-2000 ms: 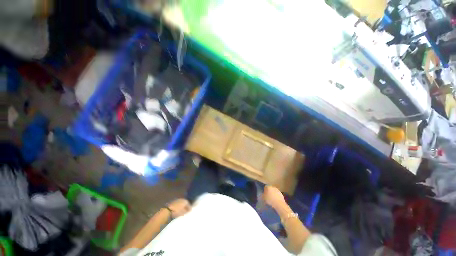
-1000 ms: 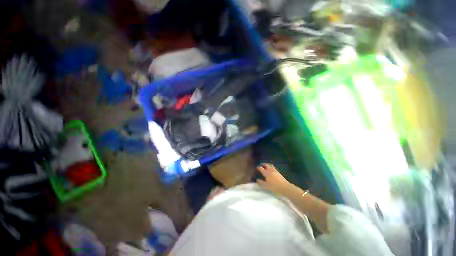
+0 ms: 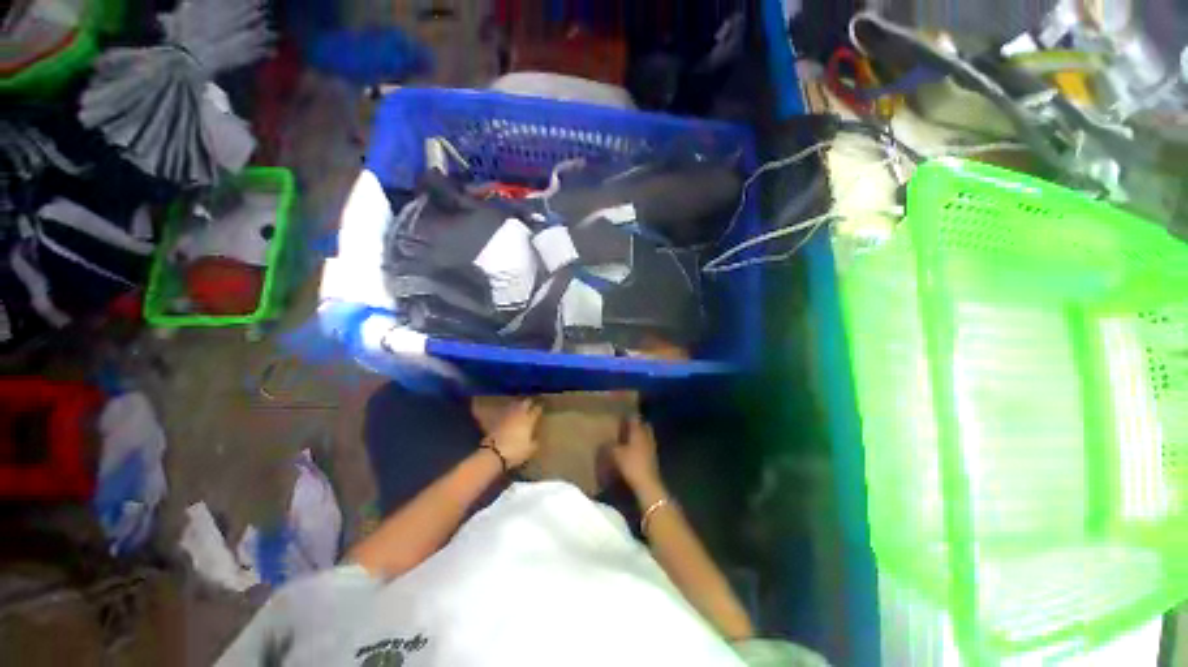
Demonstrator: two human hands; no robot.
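Observation:
A brown board (image 3: 571,437) lies between the dark-clothed knees, just below the blue basket. My left hand (image 3: 512,431) is at the board's left edge, with fingers bent over it. My right hand (image 3: 636,459) is at its right edge. Both hands are slightly blurred, and whether they grip the board or only touch it cannot be told. The blue plastic basket (image 3: 560,365) stands in front of me. It holds dark cut fabric pieces (image 3: 443,254) with white pieces (image 3: 509,261) on top.
A large bright green basket (image 3: 958,391) stands on the table at the right, behind the blue table edge (image 3: 834,430). Pale cords (image 3: 769,248) hang near the blue basket. A small green basket (image 3: 274,254), a fanned grey bundle (image 3: 156,104), a red object (image 3: 46,437) and scraps lie left.
The view has swung so the blue basket is straight ahead and the large green basket is at the right. My left hand, mostly hidden one second ago, now shows at the board.

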